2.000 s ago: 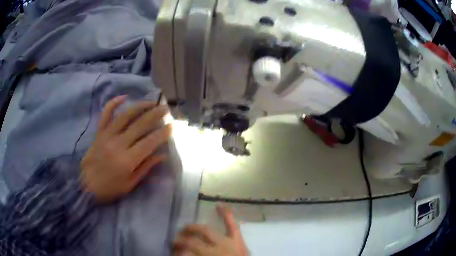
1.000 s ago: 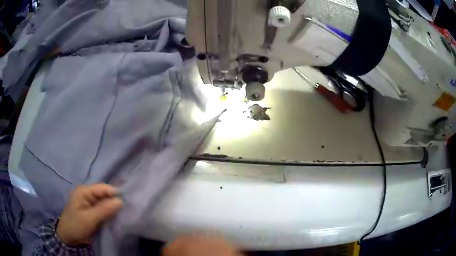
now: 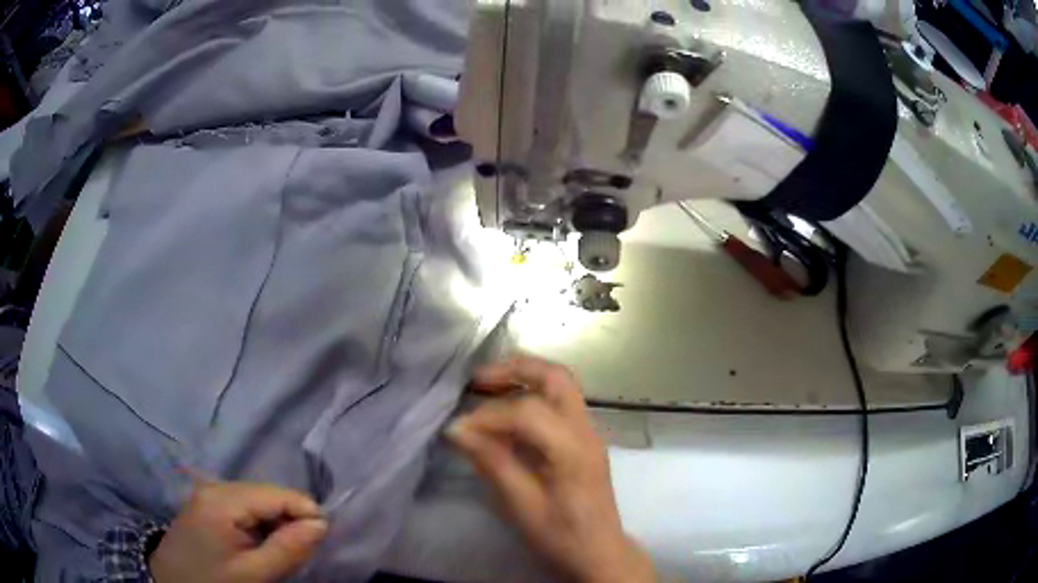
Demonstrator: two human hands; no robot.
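The grey garment panel (image 3: 239,262) lies on the table left of the needle, with its right edge running to the lit presser foot (image 3: 526,264). My left hand (image 3: 245,533), at the lower left, pinches a fold of the cloth between thumb and fingers. My right hand (image 3: 546,456) is at the cloth's right edge, just below the needle area, with its thumb and finger pinched at the edge. The sewing machine head (image 3: 569,114) stands above the cloth. Whether the needle is in the cloth is hidden by glare.
A red-handled tool (image 3: 760,268) and black-handled scissors (image 3: 806,256) lie on the machine bed (image 3: 683,342). A black cord (image 3: 856,456) crosses the table front at right. A black band (image 3: 859,125) wraps the machine arm, holding paper and a blue pen. More grey cloth (image 3: 273,57) is heaped behind.
My left hand moved from flat on the panel to a grip on its lower part. My right hand dropped to the table's front edge, then rose to the cloth edge near the needle.
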